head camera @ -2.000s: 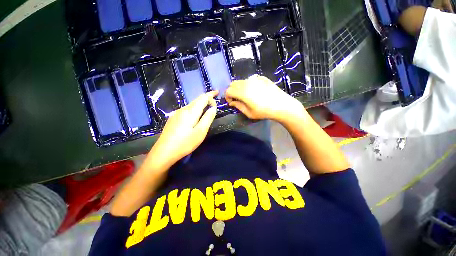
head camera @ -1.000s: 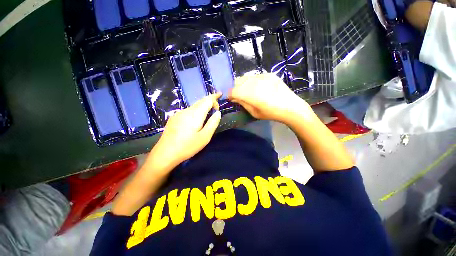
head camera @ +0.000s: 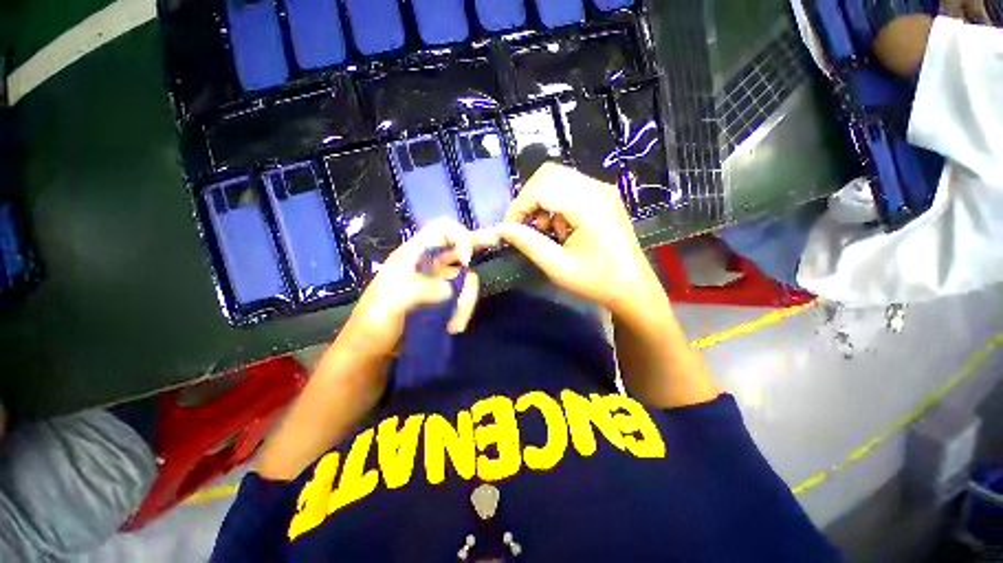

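Note:
A shiny black blister tray (head camera: 288,130) lies on the bench, with blue phone cases in its far row. Its near row holds a pair of cases (head camera: 244,247) at left, an empty pocket, another pair (head camera: 484,165), then empty pockets. My left hand (head camera: 385,295) is in front of the tray, closed around a blurred dark blue case-like piece (head camera: 427,343) that hangs below the fingers. My right hand (head camera: 594,236) is beside it, fingers curled and fingertips meeting the left ones. Anything between the fingertips is too small to tell.
A clear sheet with grid lines (head camera: 759,94) lies right of the tray. At right, a person's arm in a white sleeve (head camera: 962,110) reaches over another tray with blue cases (head camera: 880,165). Red stools (head camera: 715,275) stand below the bench edge. Grey fabric (head camera: 72,473) shows at lower left.
The case under my hands now sits lower, level with its neighbour. My hands have moved off it toward my body, and a dark blue piece now shows in my left hand.

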